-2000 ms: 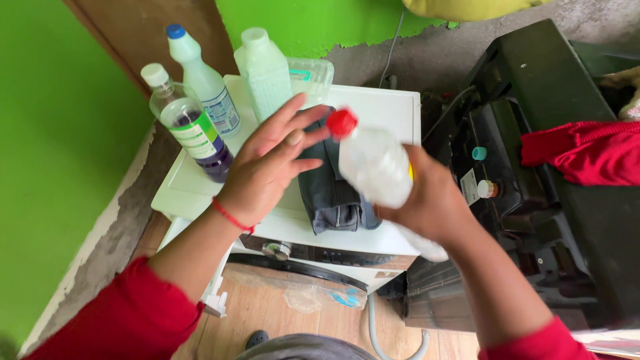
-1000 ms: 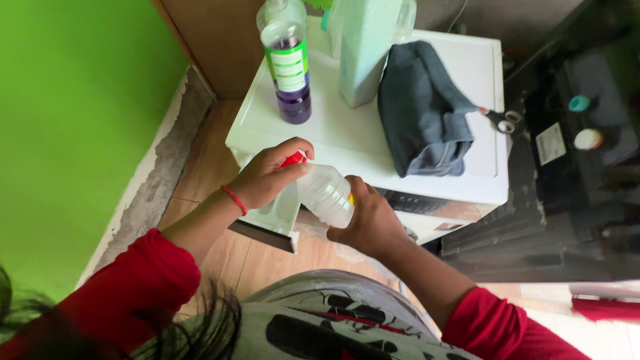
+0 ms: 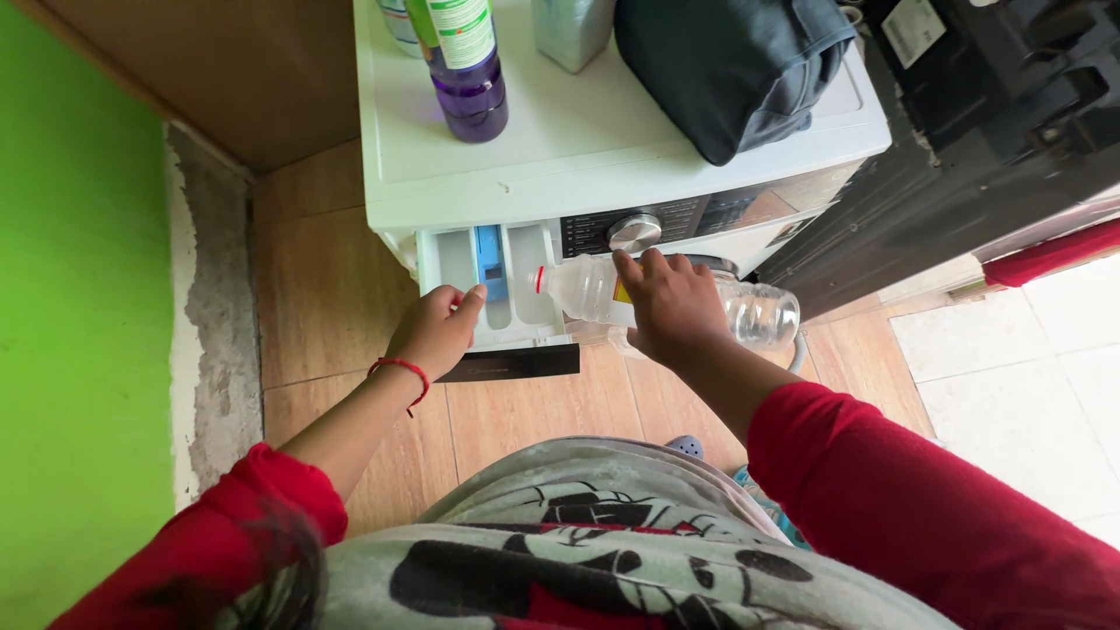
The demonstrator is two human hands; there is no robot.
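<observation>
My right hand (image 3: 678,306) grips a clear plastic bottle (image 3: 586,287) tilted onto its side. The bottle's uncapped neck, with a red ring, points left over the right compartment of the washing machine's pulled-out detergent drawer (image 3: 531,262). A blue insert (image 3: 492,262) sits in the drawer's middle compartment. At the drawer's front left corner is my left hand (image 3: 437,328), its fingers curled with thumb and fingertip close together; whether it holds the cap is hidden.
On the washing machine's top (image 3: 542,140) stand a bottle of purple liquid (image 3: 468,87), a pale bottle (image 3: 573,31) and a dark folded cloth item (image 3: 726,79). A metal dial (image 3: 634,233) is right of the drawer. A black appliance (image 3: 989,131) stands at the right, a green wall (image 3: 83,262) at the left.
The red cap has come off the bottle's neck. The bottle has been tipped over the drawer, and my left hand has moved off its neck. The view has shifted down toward the drawer.
</observation>
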